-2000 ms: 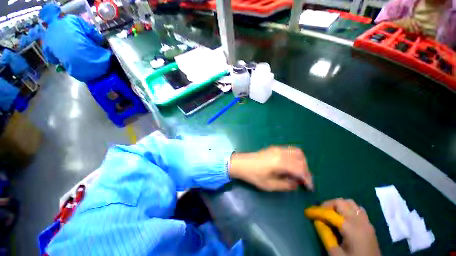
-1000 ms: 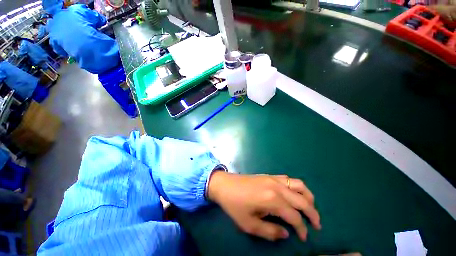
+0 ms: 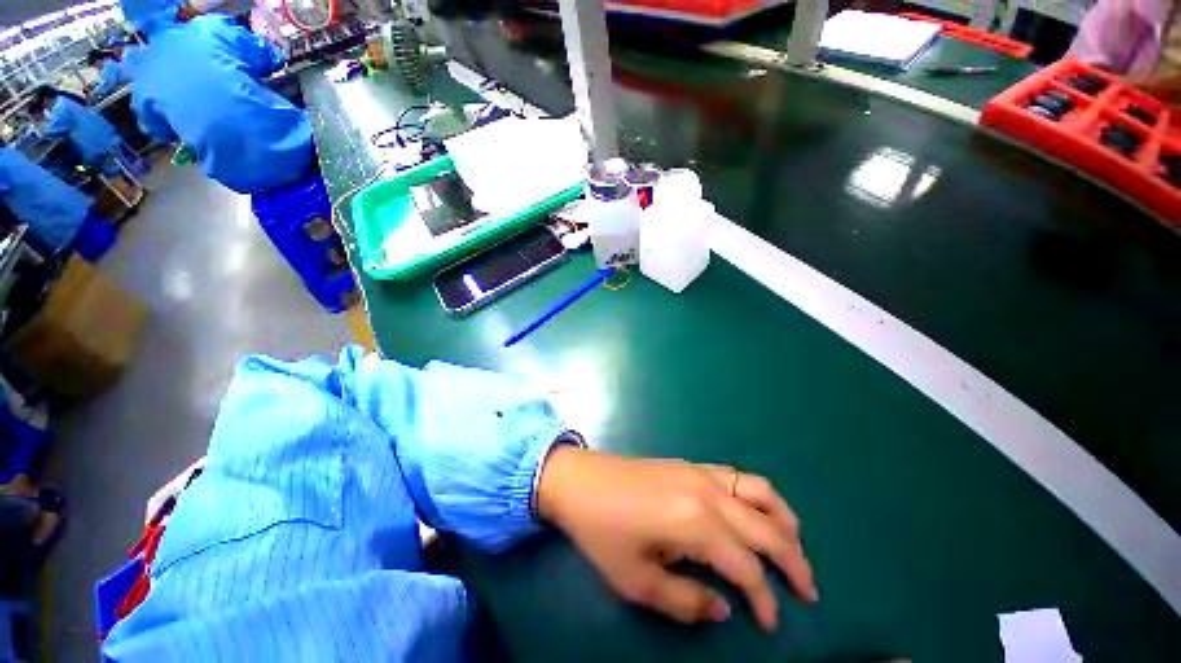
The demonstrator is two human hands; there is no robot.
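My left hand (image 3: pixel 680 531) rests palm down on the green mat (image 3: pixel 777 389), fingers spread, a thin ring on one finger. Nothing shows in it. My right hand is out of the picture; only a faint sliver at the bottom edge may be part of it. A white paper slip (image 3: pixel 1039 637) lies at the lower right, cut off by the edge. A blue pen (image 3: pixel 557 308) lies on the mat beyond my left sleeve, its tip beside the white bottles (image 3: pixel 676 240).
A smartphone (image 3: pixel 503 269) lies beside the green tray (image 3: pixel 389 259), which holds a dark flat item and white paper. A metal post (image 3: pixel 589 78) stands behind the bottles. An orange-red compartment tray (image 3: pixel 1023 117) is across the bench. A blue bin (image 3: pixel 119 589) with red parts is at lower left.
My left hand has spread its fingers and lies flatter and nearer the bottom edge. My right hand, with yellow finger cots, has left the picture. Most of the white slips have left the view.
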